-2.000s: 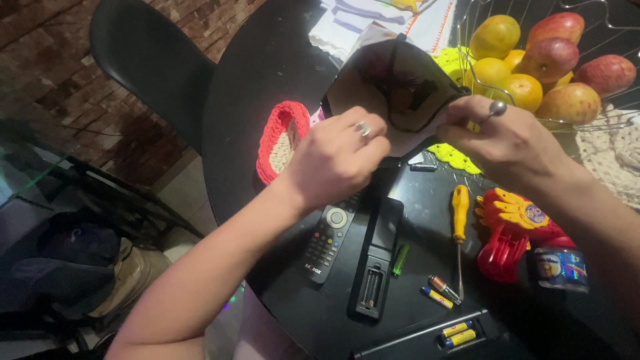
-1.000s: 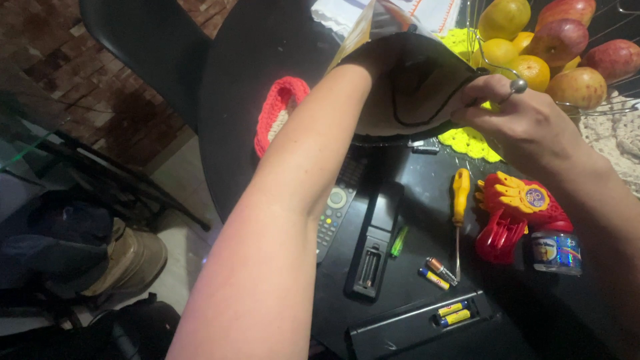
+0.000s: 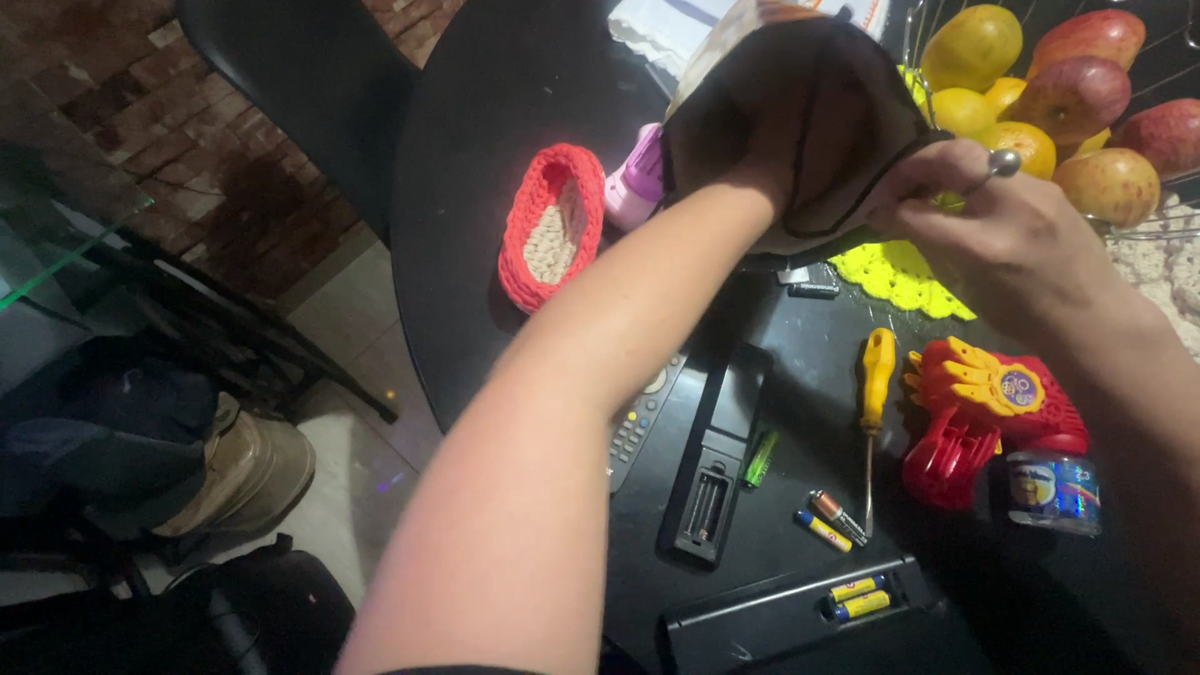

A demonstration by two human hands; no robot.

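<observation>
My right hand (image 3: 994, 206), with a ball ring on a finger, grips the rim of a dark-lined pouch (image 3: 816, 122) held open over the table. My left hand is inside the pouch and hidden; only the forearm shows. Below lie a remote control with an empty battery bay (image 3: 708, 502), a green battery (image 3: 760, 459), and a second remote (image 3: 647, 412) partly behind my forearm. Two loose batteries (image 3: 825, 530) touch or nearly touch the tip of a yellow-handled screwdriver (image 3: 877, 384). A black device (image 3: 750, 623) near the bottom holds two yellow-and-blue batteries (image 3: 860, 598).
A red crocheted basket (image 3: 597, 211) and a purple-and-white object (image 3: 637, 183) sit left of the pouch. At right are a wire fruit basket (image 3: 1125, 225), a red-and-yellow plastic toy (image 3: 994, 394) and a small labelled jar (image 3: 1055, 492). A black chair (image 3: 300, 84) stands beyond the table edge.
Two seconds ago both hands were at the pouch's rim with my left hand visible. My left hand has since gone inside the pouch, its forearm now crossing over the remote. My right hand keeps its hold.
</observation>
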